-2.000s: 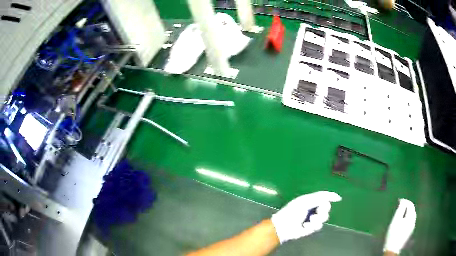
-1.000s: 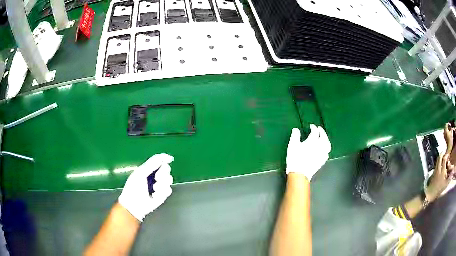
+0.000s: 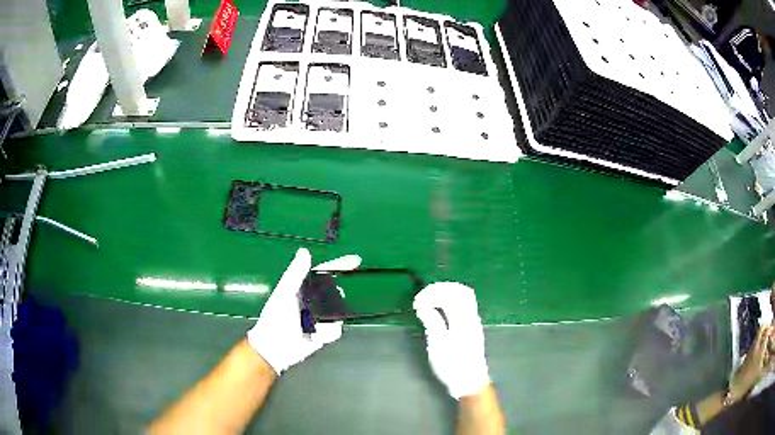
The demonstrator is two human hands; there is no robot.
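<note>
A black phone middle frame (image 3: 323, 297) with a large open window is held level between my gloved hands, over the near edge of the green belt, its solid block at the left. My left hand (image 3: 293, 319) grips the block end, thumb above. My right hand (image 3: 452, 336) is at the other end, fingers closed at its corner. A small dark-blue piece (image 3: 307, 319) shows at my left palm, partly hidden. A second middle frame (image 3: 244, 208) lies flat on the conveyor belt (image 3: 476, 229), beyond my left hand.
A blister tray (image 3: 408, 106) with some frames and a tray stack (image 3: 629, 93) stand behind the belt. Guide rails (image 3: 102, 166) are at left, a blue heap (image 3: 44, 361) near left. A dark pile of frames (image 3: 656, 340) and another worker's hands (image 3: 749, 365) are at right.
The frame that my right hand touched at the right of the belt is now turned sideways and held between both hands. My left hand has closed on its block end. The view has shifted.
</note>
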